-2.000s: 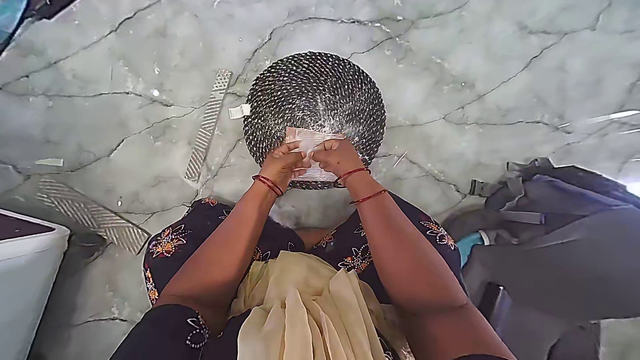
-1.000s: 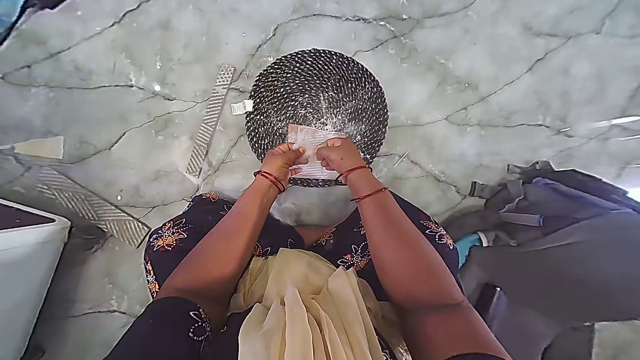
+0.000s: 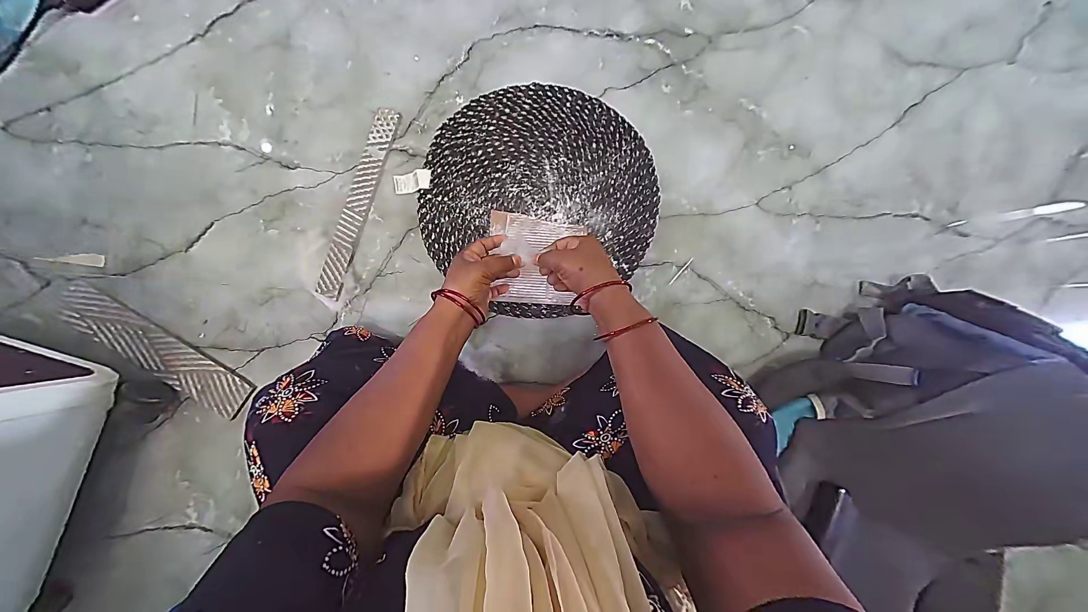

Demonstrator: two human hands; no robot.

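Note:
A small flat ridged piece (image 3: pixel 544 293), whitish with a brownish upper left corner, is held over the near part of a round black-and-white woven mat (image 3: pixel 535 136). My left hand (image 3: pixel 480 270) grips its left side between thumb and fingers. My right hand (image 3: pixel 580 265) has its fingers curled against the right side, thumb and fingertips on the surface. What the piece is made of I cannot tell. The mat lies on the stone-patterned floor, with a small white tag (image 3: pixel 411 181) at its left edge. Red bangles circle both wrists.
A narrow patterned strip (image 3: pixel 359 204) lies left of the mat. Farther left are another patterned strip (image 3: pixel 157 348), a small pale piece (image 3: pixel 76 259) and a white container (image 3: pixel 51 450). A dark grey backpack or cloth bundle (image 3: pixel 943 416) lies at the right.
The pale piece at the far left looked longer one second ago. Both hands have stayed at the ridged piece over the mat, with only small finger movements.

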